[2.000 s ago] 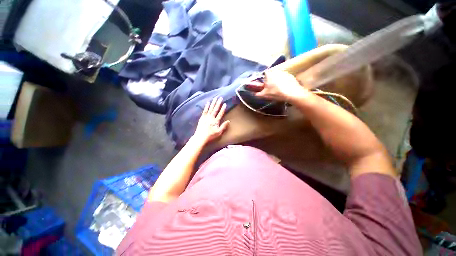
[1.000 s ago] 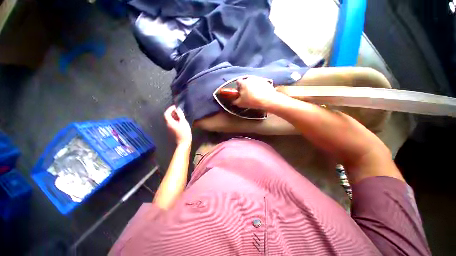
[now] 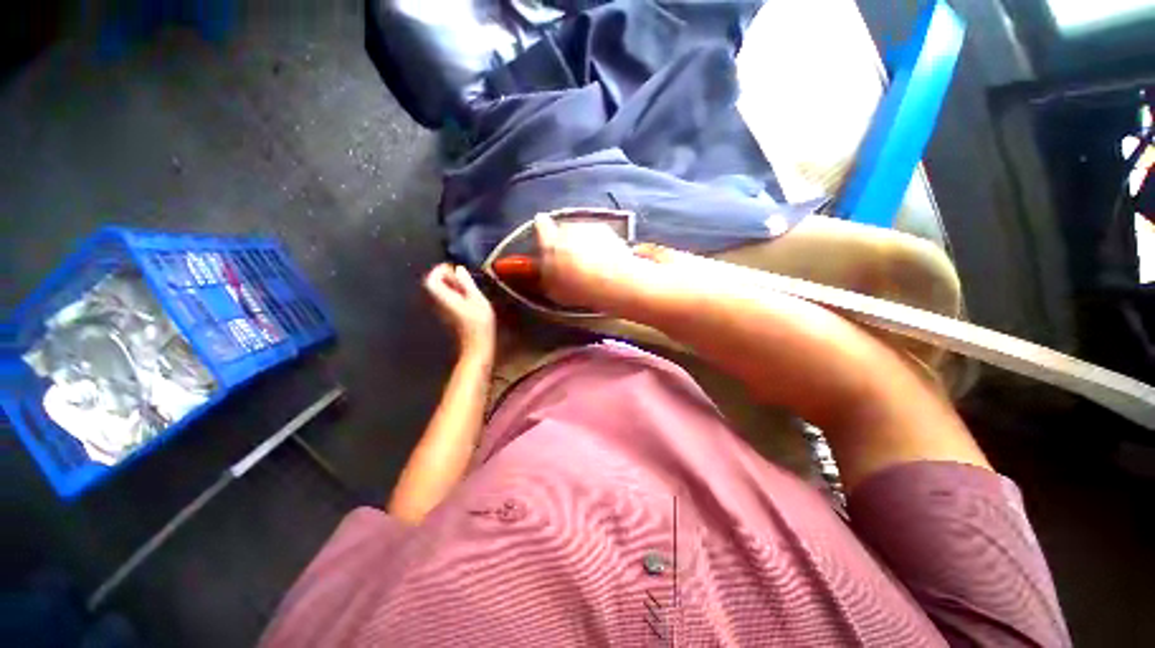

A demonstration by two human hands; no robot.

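The dark blue-grey garment (image 3: 608, 139) lies over the near side of the tan padded form (image 3: 874, 272) and is heaped towards the top, with its shiny lining (image 3: 450, 44) showing at the upper left. My right hand (image 3: 570, 260) is closed on the red-brown handle of the steam iron (image 3: 519, 267). The iron stands on the garment near its left end, its tip pointing left. My left hand (image 3: 459, 301) is at the garment's lower left corner beside the iron's tip, fingers curled. The cloth between its fingers is too small to make out clearly.
A whitish band (image 3: 937, 327) runs from the iron to the right edge. A blue strip (image 3: 902, 120) lies behind the form, beside a white surface (image 3: 811, 82). A blue crate (image 3: 234, 317) with whitish pieces stands on the floor at left, near a thin pale bar (image 3: 234, 475).
The iron and my right hand have moved left along the garment towards my left hand. My left hand earlier lay flat on the cloth and is now at its corner. The view has shifted.
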